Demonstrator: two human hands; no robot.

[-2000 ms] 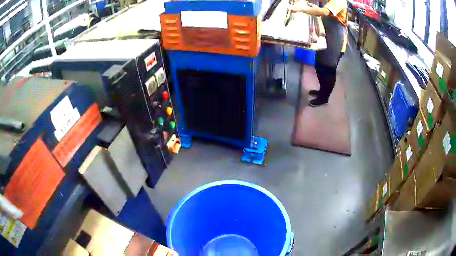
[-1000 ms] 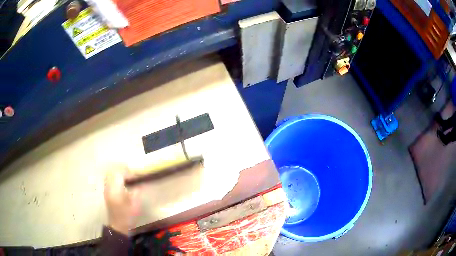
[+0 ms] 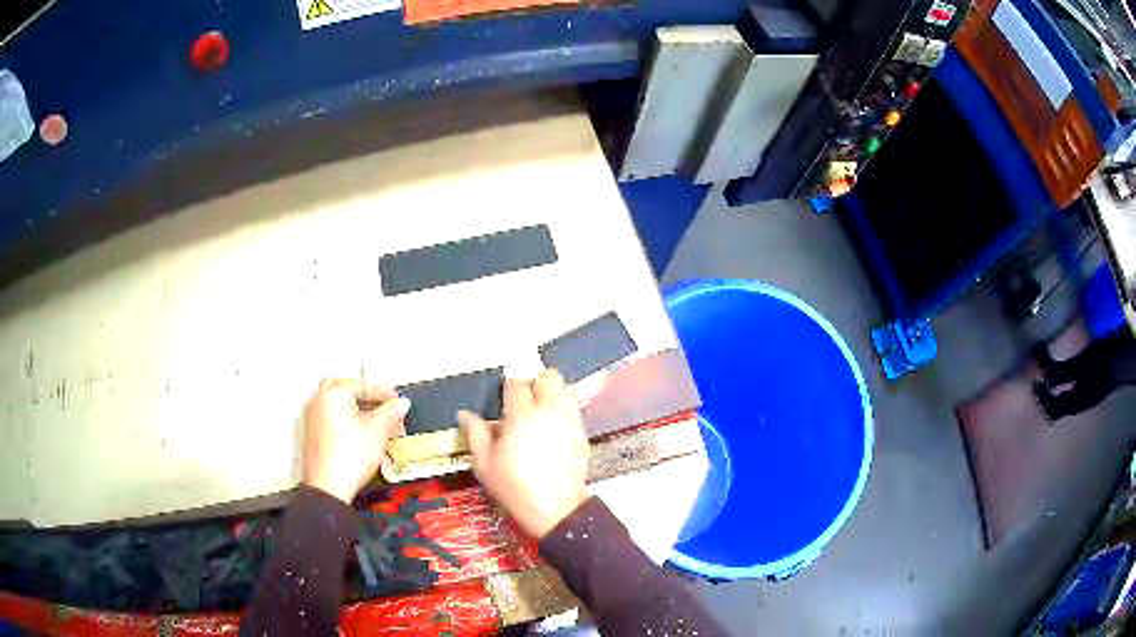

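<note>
My left hand [image 3: 343, 436] is at the left end of a dark rectangular piece [image 3: 451, 401], its fingertips closed on the end and edge. My right hand [image 3: 536, 454] holds the right end, thumb at the near side and fingers over the end. The piece lies on or against a pale wooden block [image 3: 426, 457] at the board's front edge; my fingers hide part of both. A longer dark strip [image 3: 467, 259] lies flat farther back on the pale board [image 3: 224, 324]. A shorter dark piece [image 3: 589, 346] lies just right of my right fingertips.
A red-edged trough [image 3: 424, 548] with dark scraps runs along the front. An open blue tub [image 3: 797, 429] stands on the floor at right. The dark-blue press [image 3: 374, 75] is behind the board. A control box [image 3: 860, 112] and a person's dark shoes [image 3: 1059, 383] are farther right.
My right hand has come into view, and both hands are now on the dark piece and block. The thin dark sliver no longer shows across the rear strip. The shorter dark piece now shows.
</note>
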